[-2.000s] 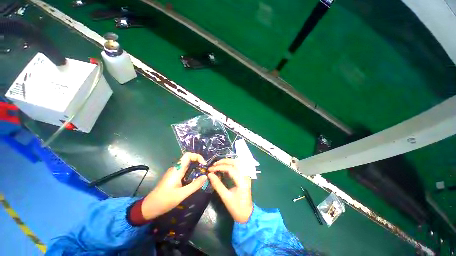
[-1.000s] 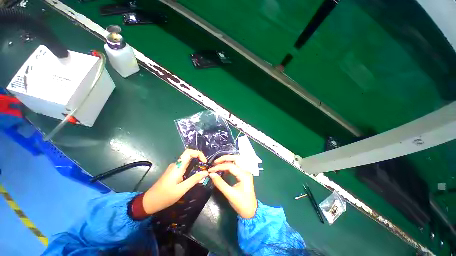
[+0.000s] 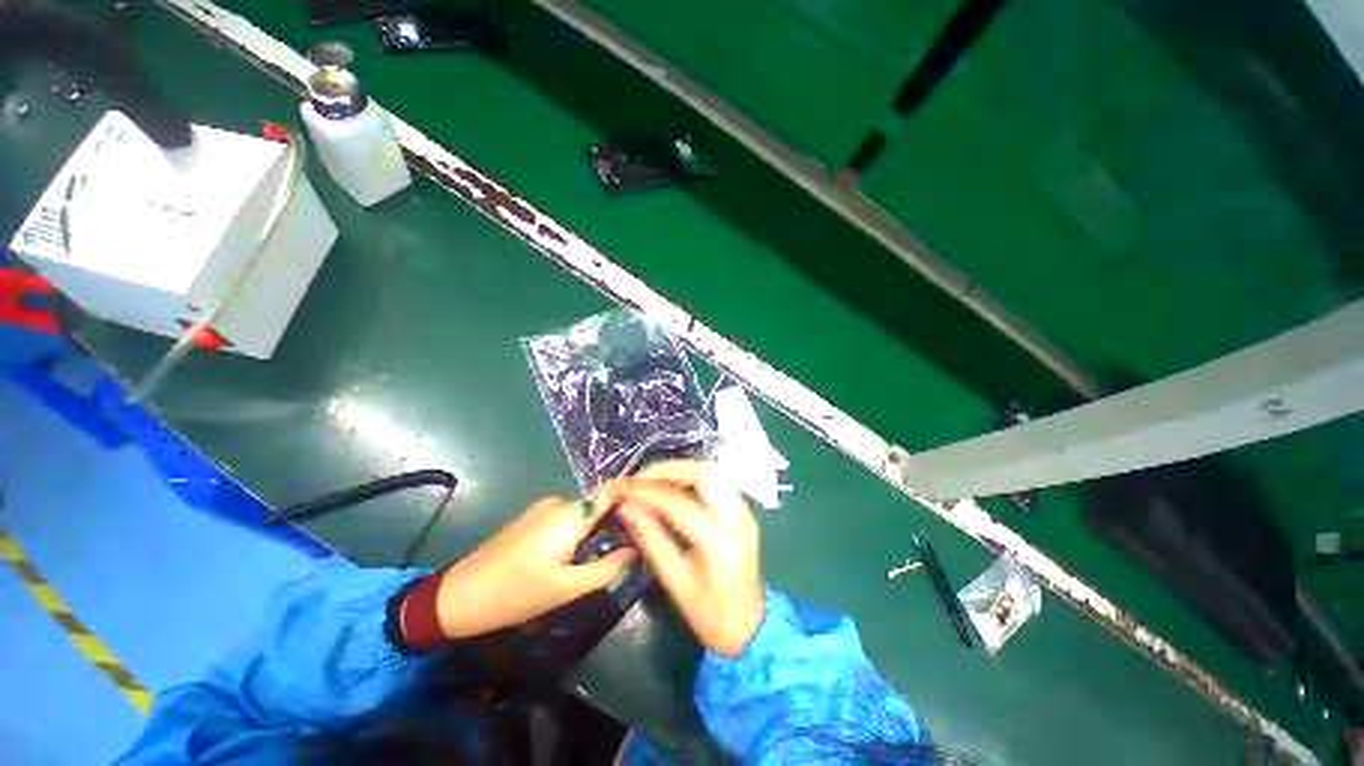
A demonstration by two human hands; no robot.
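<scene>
My left hand (image 3: 521,576), with a dark red band at the cuff, holds a dark phone unit (image 3: 603,542) at the near side of the bench. The fingers cover most of the unit. My right hand (image 3: 700,557) meets the left fingertips over the unit's upper end, thumb and fingers pinched together. Whether a thin part is between the right fingertips cannot be told. A clear plastic bag (image 3: 616,392) with a dark tangle inside lies just beyond the hands. A white cloth-like piece (image 3: 747,445) lies right of the bag.
A white box with hose (image 3: 165,240) and white bottle (image 3: 356,147) stand left. A chipped white rail (image 3: 654,311) separates bench and green belt, where phone units (image 3: 651,159) lie. A dark stick (image 3: 942,591) and small clear bag (image 3: 999,602) lie right. Black cord (image 3: 364,491) lies left.
My hands have closed together over the unit, covering its upper end that showed before. Phone units on the belt have shifted right in view.
</scene>
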